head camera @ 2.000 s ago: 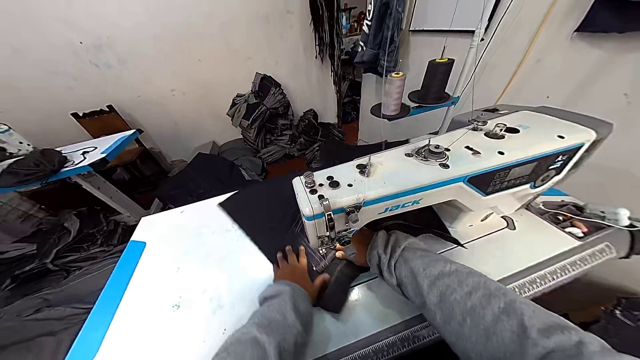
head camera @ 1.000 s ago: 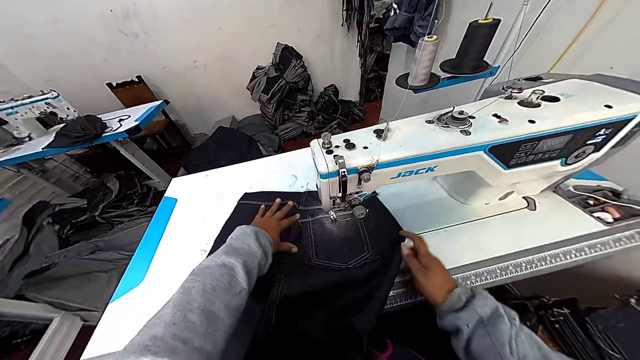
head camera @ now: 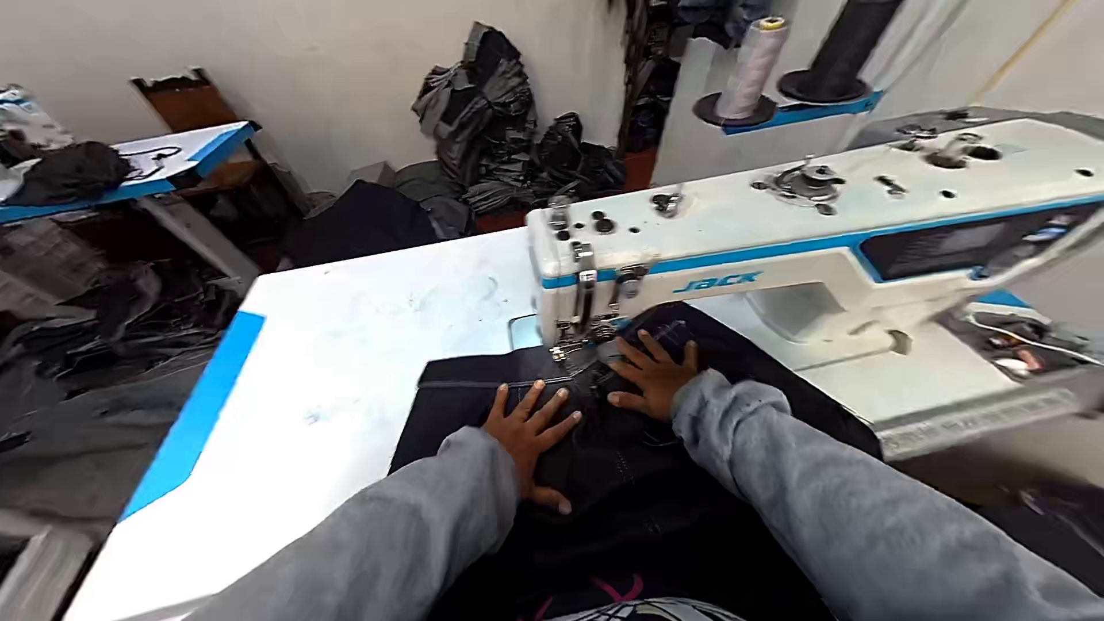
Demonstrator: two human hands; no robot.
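Dark denim fabric (head camera: 604,483) with pale stitch lines lies on the white table, partly under the presser foot (head camera: 569,349) of a white and blue Jack sewing machine (head camera: 776,216). My left hand (head camera: 528,435) rests on the cloth just left of and below the needle area, fingers spread. To the right of the presser foot, my right hand (head camera: 653,377) presses flat on the same fabric, its fingers apart too. The needle's tip and the exact seam under the foot cannot be made out. Part of the cloth hangs over the near table edge toward my lap.
Thread cones (head camera: 755,69) stand behind the machine. A second table (head camera: 181,155) with dark cloth is at the left, above heaps of dark fabric (head camera: 103,345). More bundled cloth (head camera: 487,112) is piled by the wall. Small items sit in a tray (head camera: 1018,345) at the right.
My right hand has moved from the fabric's right edge onto the cloth beside the presser foot. The pocket shape seen flat a second ago no longer shows clearly. The view has shifted closer to the machine.
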